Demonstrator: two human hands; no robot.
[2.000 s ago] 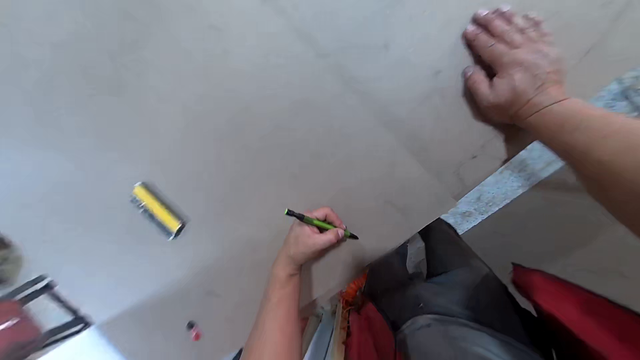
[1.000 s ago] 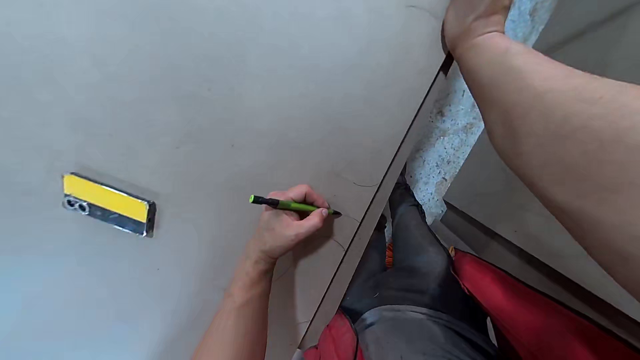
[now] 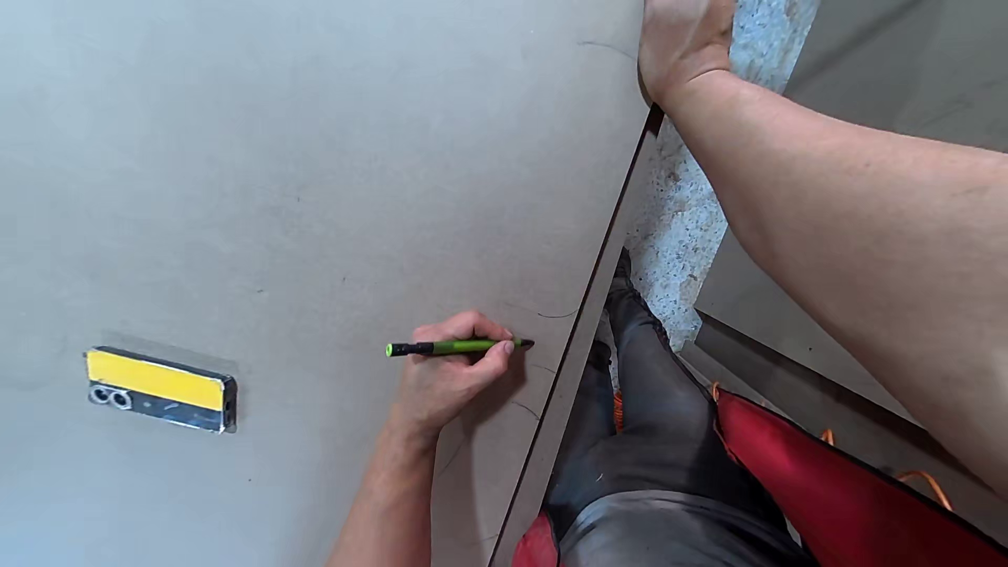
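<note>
My left hand [image 3: 453,370] grips a green-and-black pen-like marking tool [image 3: 461,346], its dark tip pointing right at a large grey-beige panel [image 3: 315,197]. Thin curved lines [image 3: 557,315] are on the panel near its long edge, above and below the tip. At the top, my right hand [image 3: 687,39] lies against that edge, its fingers cut off by the frame, so its grip is unclear. A yellow-and-black oblong block [image 3: 157,387] with two rings on its face lies on the panel at the left.
Beyond the panel's edge are my legs in dark trousers [image 3: 661,409] and a speckled pale strip of floor [image 3: 677,220]. Red fabric [image 3: 819,465] hangs at the lower right, with orange cord [image 3: 929,480] beside it. Another grey sheet [image 3: 890,63] lies at the right.
The view has shifted and come closer to the panel. My right hand, flat with fingers spread on the surface two seconds ago, is now at the panel's edge. My left hand keeps hold of the marking tool.
</note>
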